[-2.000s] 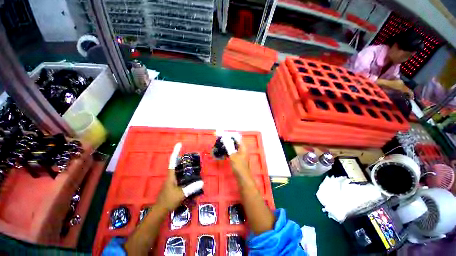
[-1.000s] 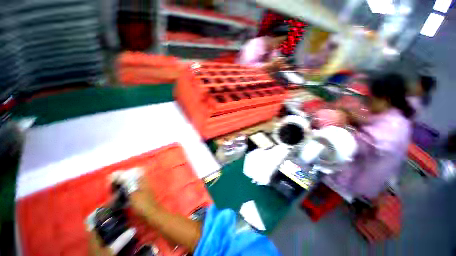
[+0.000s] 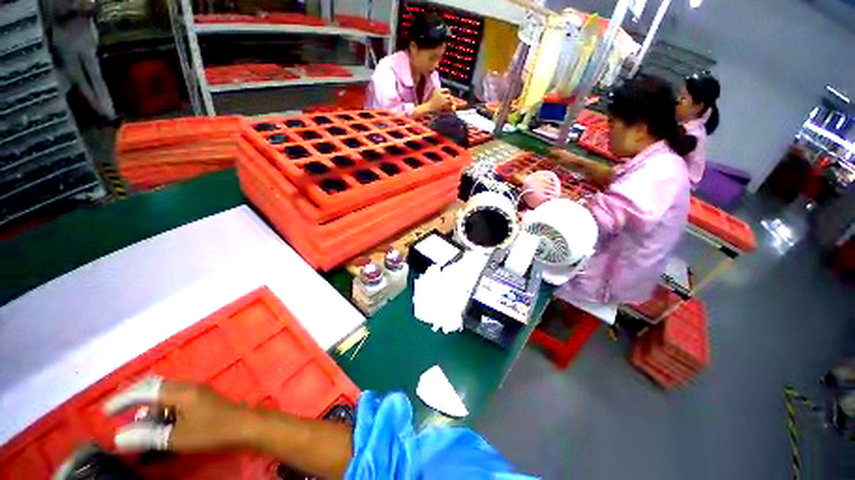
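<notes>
The red-orange compartment tray [image 3: 272,352] lies at the lower left, its upper pockets bare; dark watch units show at its lower edge beside my right forearm. My right hand [image 3: 178,417], with white finger cots, is over the tray, its fingers closed around a small shiny piece, apparently a watch unit, mostly hidden by the fingers. My left hand [image 3: 73,465] is nearly all cut off at the lower left; a white-cotted finger shows against dark watch units [image 3: 101,466].
White sheet [image 3: 187,272] behind the tray. Stacked filled trays [image 3: 328,225], two bottles [image 3: 380,281], white wipes [image 3: 445,292], black box [image 3: 502,305] and fans [image 3: 561,234] stand beyond. A white scrap [image 3: 439,392] lies near my sleeve. Seated people [image 3: 647,202] are at the right.
The view has swung right, so the tray and both hands now lie at the lower left and my left hand is mostly out of view. More of the neighbouring people and aisle shows.
</notes>
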